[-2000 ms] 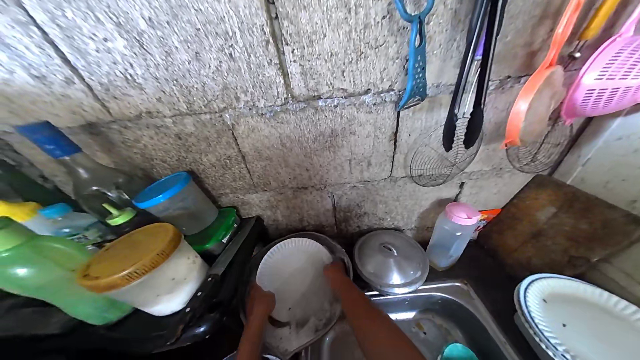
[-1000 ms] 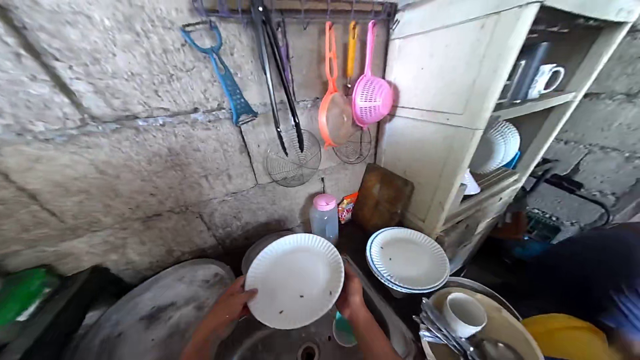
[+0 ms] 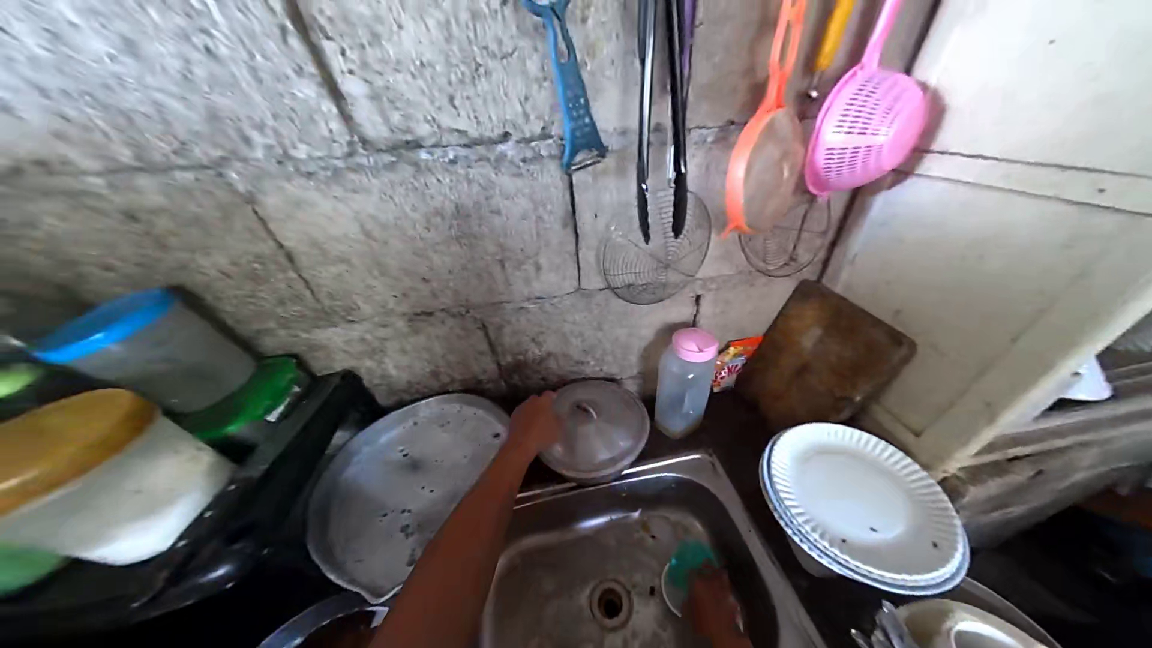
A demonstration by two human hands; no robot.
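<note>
My left hand point(image 3: 537, 423) reaches to the left rim of a round pot with a metal lid point(image 3: 596, 427), behind the sink. Its fingers are partly hidden, so its grip is unclear. Down in the steel sink point(image 3: 562, 558), my right hand point(image 3: 713, 605) is at a teal item point(image 3: 689, 560) beside a whitish rim; blur hides whether the fingers hold it. A large round metal pan point(image 3: 409, 486) with dark specks lies left of the sink. To the right stands a stack of plates, a white fluted plate point(image 3: 864, 504) on top.
A clear bottle with a pink lid point(image 3: 695, 346) and a wooden board point(image 3: 823, 355) stand by the wall. Tongs point(image 3: 661, 117), a blue peeler point(image 3: 576, 99) and strainers point(image 3: 868, 130) hang above. Lidded containers point(image 3: 85, 468) crowd the left; cutlery point(image 3: 891, 625) is at lower right.
One second ago both hands held a white fluted plate over the sink; neither holds it now. My left hand is at the lidded pot, and my right hand is down in the sink. The view has swung left.
</note>
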